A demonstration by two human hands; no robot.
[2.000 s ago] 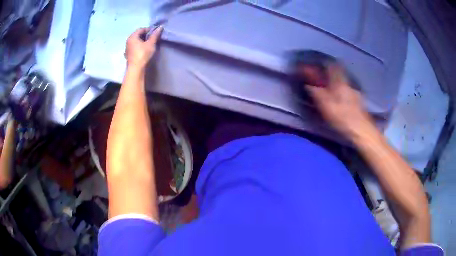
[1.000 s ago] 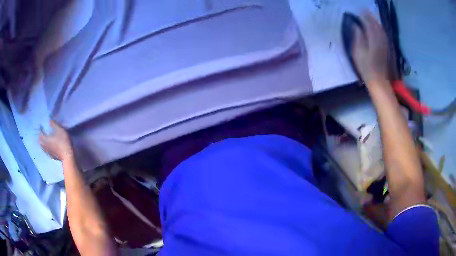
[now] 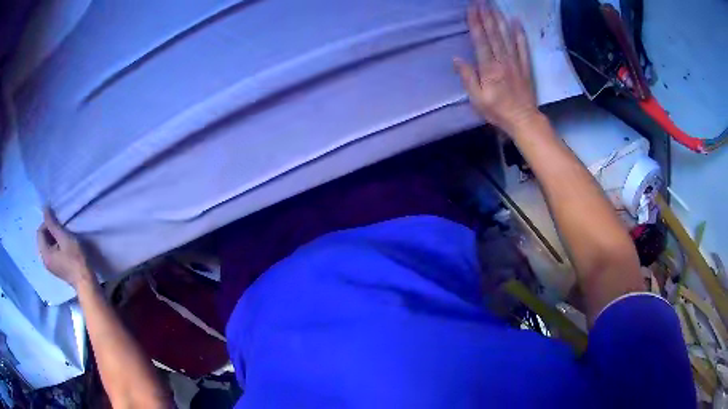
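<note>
The mauve-grey garment piece point(image 3: 319, 104) lies spread over the white-covered ironing table point(image 3: 551, 56), with long raised fold lines running across it. My left hand point(image 3: 64, 252) pinches the cloth at its left edge. My right hand point(image 3: 501, 76) lies flat with fingers spread on the cloth's right end, holding nothing. The dark iron point(image 3: 595, 48) with its dark red handle stands at the table's right end, apart from my right hand. Its orange-red cord section point(image 3: 670, 124) trails to the right.
A dark red item with white strips point(image 3: 172, 319) is below the table at left. A round white object point(image 3: 641, 185) and a yellowish strip point(image 3: 693, 248) lie below at right, among scraps. A pale blue surface point(image 3: 694, 48) is at far right.
My right hand has let go of the iron, now at the table's right end, and moved left onto the cloth. My left hand now pinches the cloth's left edge.
</note>
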